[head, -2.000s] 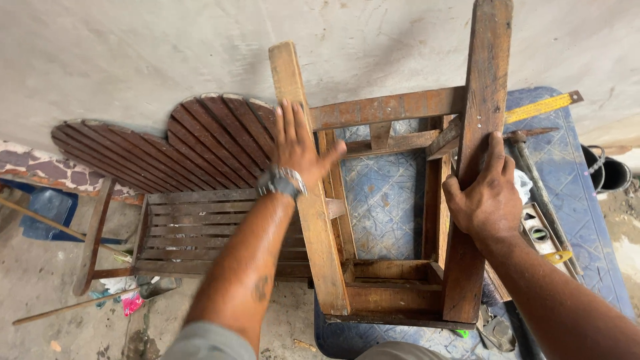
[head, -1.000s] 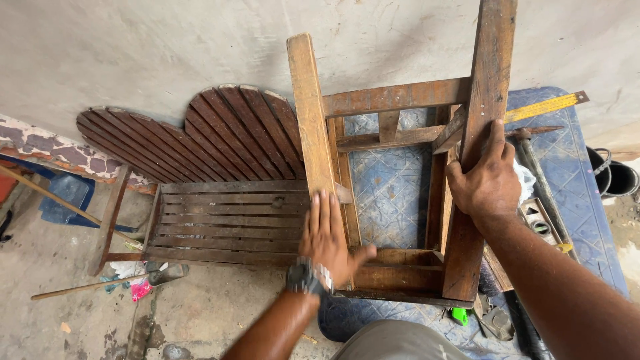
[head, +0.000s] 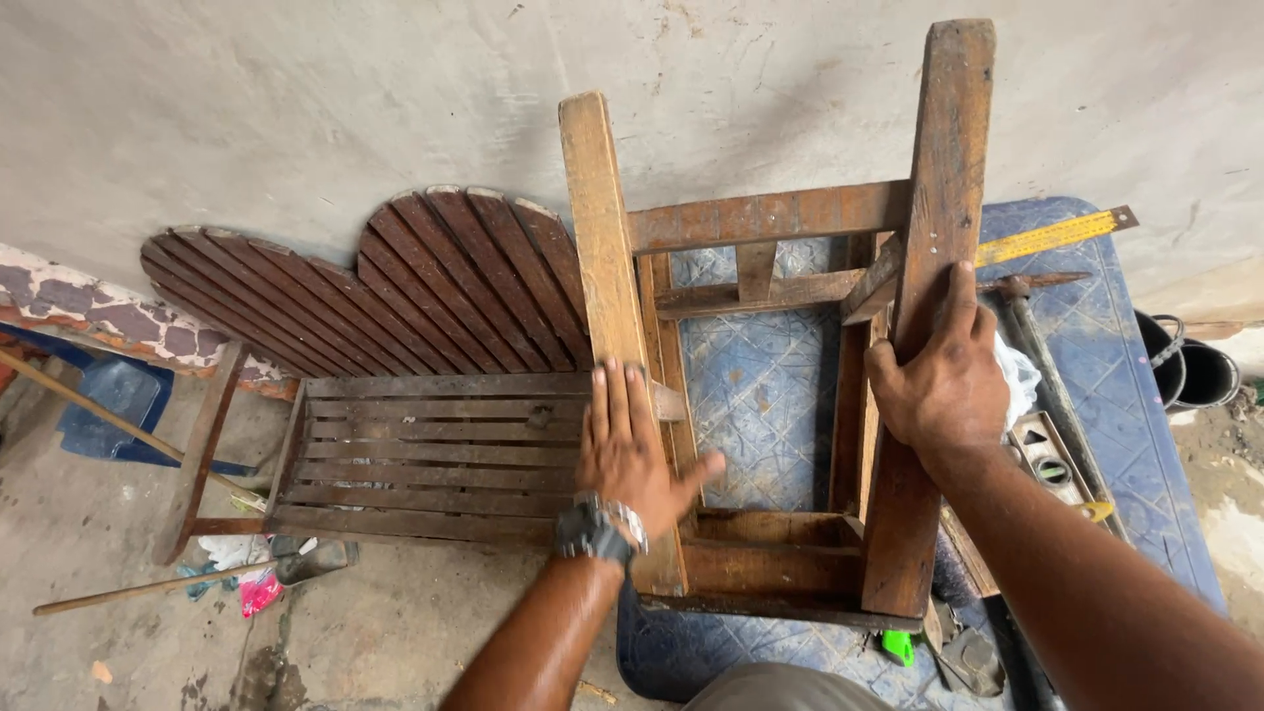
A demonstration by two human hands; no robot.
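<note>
A wooden frame with two long legs and several crosspieces rests on a blue plastic table (head: 1150, 415). My left hand (head: 637, 449), with a watch at the wrist, lies flat on the lighter left leg (head: 597, 247), fingers pointing up along it and thumb spread inward. On the darker right leg (head: 953, 148) my right hand (head: 943, 380) rests around its outer edge, index finger extended along the wood and thumb on the inner side. The upper crosspiece (head: 770, 217) joins the legs. Through the frame the table's patterned top shows.
A slatted wooden bench (head: 434, 444) stands left against the wall. Right of the frame lie a yellow ruler (head: 1047, 237), a pick-like hammer (head: 1032, 336), a spirit level (head: 1057, 469) and a white plastic bag (head: 1017, 375). Black buckets (head: 1200, 370) stand beyond the table; a long-handled shovel (head: 316, 561) lies on the floor.
My left hand was higher on the left leg two seconds ago, lower one second ago, and is now a little further up again. My right hand stays on the right leg.
</note>
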